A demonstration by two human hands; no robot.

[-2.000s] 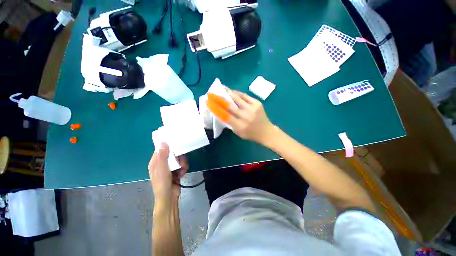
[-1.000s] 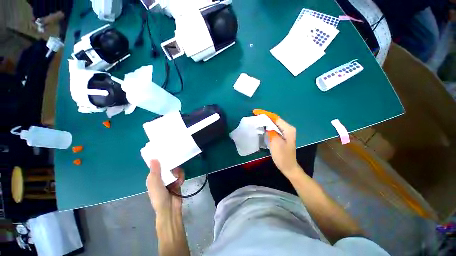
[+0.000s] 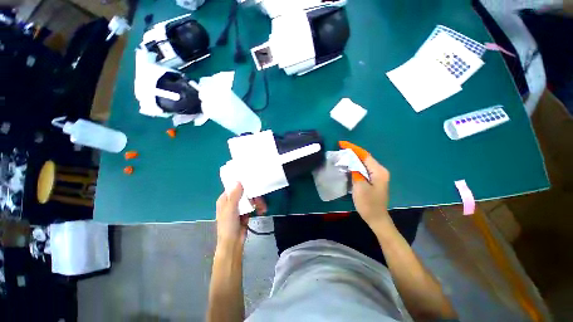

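A white security camera point(image 3: 259, 165) with a black ball head point(image 3: 303, 151) is held above the near edge of the green table. My left hand point(image 3: 234, 206) grips its white bracket end, and a thin black cable hangs below. The ball head, with a white strip across it, points right. My right hand point(image 3: 372, 185) has orange finger cots and holds a crumpled white cloth point(image 3: 333, 178). The cloth is just right of the ball head; I cannot tell if they touch.
Other cameras point(image 3: 292, 44) point(image 3: 182, 44) point(image 3: 166, 91) lie at the back and left. A translucent bottle point(image 3: 232, 112), spout bottle point(image 3: 97, 136), orange cots point(image 3: 130, 155), white block point(image 3: 348, 114), sticker sheets point(image 3: 433, 69), button-marked white oblong point(image 3: 476, 122) and pink tape point(image 3: 465, 197) are around the table point(image 3: 163, 201).
My right hand and cloth have moved off the camera to its right, uncovering the black ball head. My left hand still grips the camera. The whole view has shifted.
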